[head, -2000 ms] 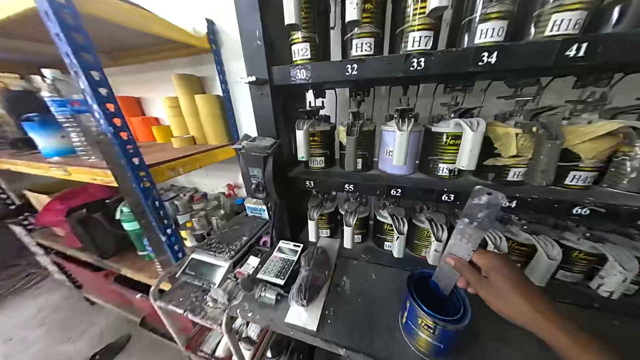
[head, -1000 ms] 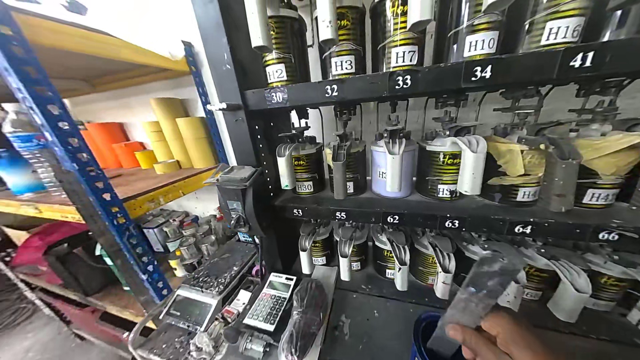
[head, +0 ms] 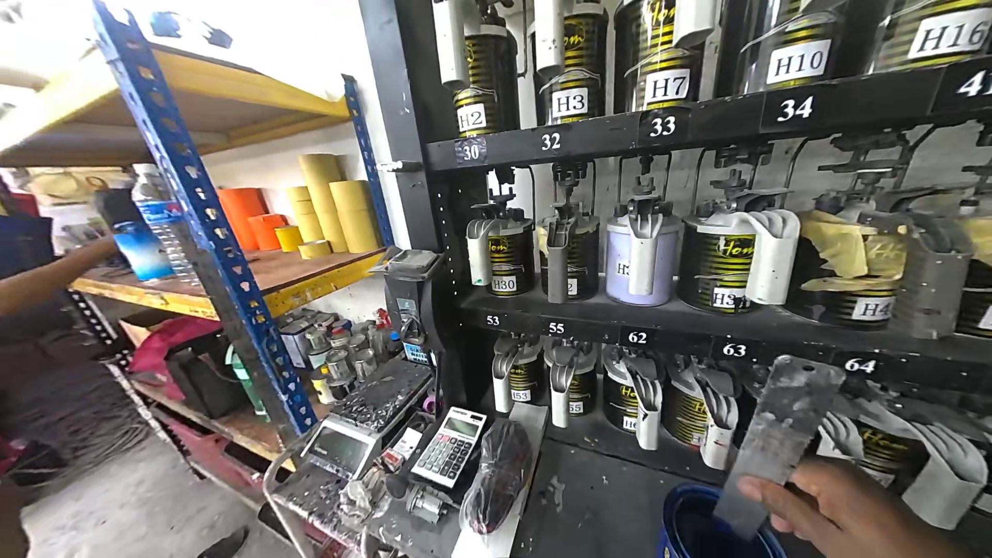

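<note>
My right hand point(head: 841, 508), at the lower right, grips a flat grey metal stirring strip point(head: 783, 442) between thumb and fingers. The strip leans, its lower end inside an open blue paint can point(head: 673, 527) and its stained upper end in front of the lowest shelf. The can stands on the black counter point(head: 597, 496), its lower part cut off by the frame edge. How deep the strip reaches into the can is hidden. My left hand is not in view.
Paint tins with pouring lids point(head: 725, 256) fill the black rack. To the left are a calculator point(head: 449, 447), a paint-spattered scale point(head: 339, 448) and a plastic-wrapped bundle point(head: 496, 477). A blue-and-yellow shelf holds tape rolls point(head: 353, 217). Another person's arm point(head: 58, 275) reaches in at far left.
Another person's arm has come into view at the far left. My right hand keeps its hold on the strip at the blue can. The view has shifted.
</note>
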